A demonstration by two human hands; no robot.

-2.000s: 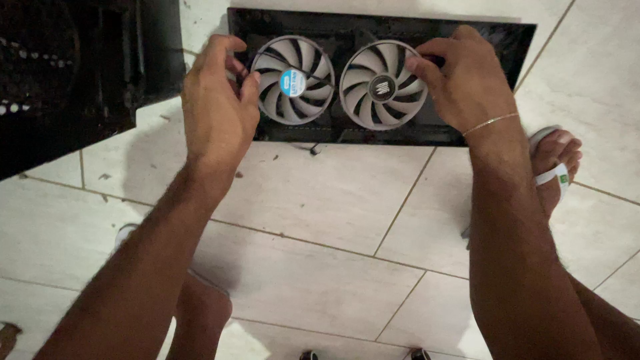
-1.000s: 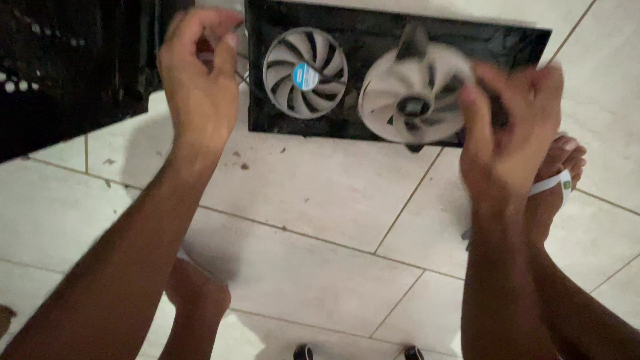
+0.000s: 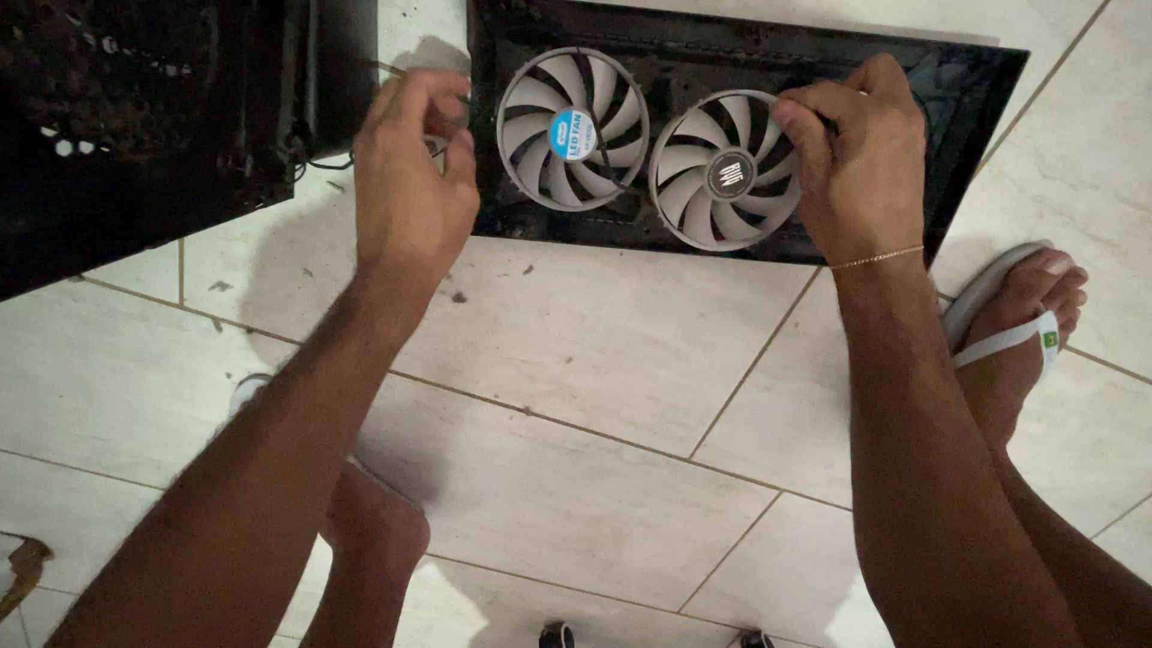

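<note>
Two round grey fans lie on a flat black panel [image 3: 531,225] on the floor. The left fan [image 3: 621,121] has a blue and white sticker at its hub and a dark cable across its blades. Beside it, the right fan [image 3: 697,166] has a dark hub disc. My right hand [image 3: 855,153] pinches that fan's right rim between thumb and fingers. My left hand [image 3: 418,171] is bent just off the panel's left end, apart from the left fan, with what looks like a thin cable at its fingertips; the grip is partly hidden.
A black perforated metal case [image 3: 180,153] stands at the upper left, a dark cable [image 3: 310,157] at its edge. Bits of debris [image 3: 459,297] lie on the tiled floor. My feet, in white flip-flops [image 3: 1008,337], are on both sides.
The right fan, tilted and blurred a second ago, now lies flatter on the panel and closer to the left fan. My right hand is back at its rim.
</note>
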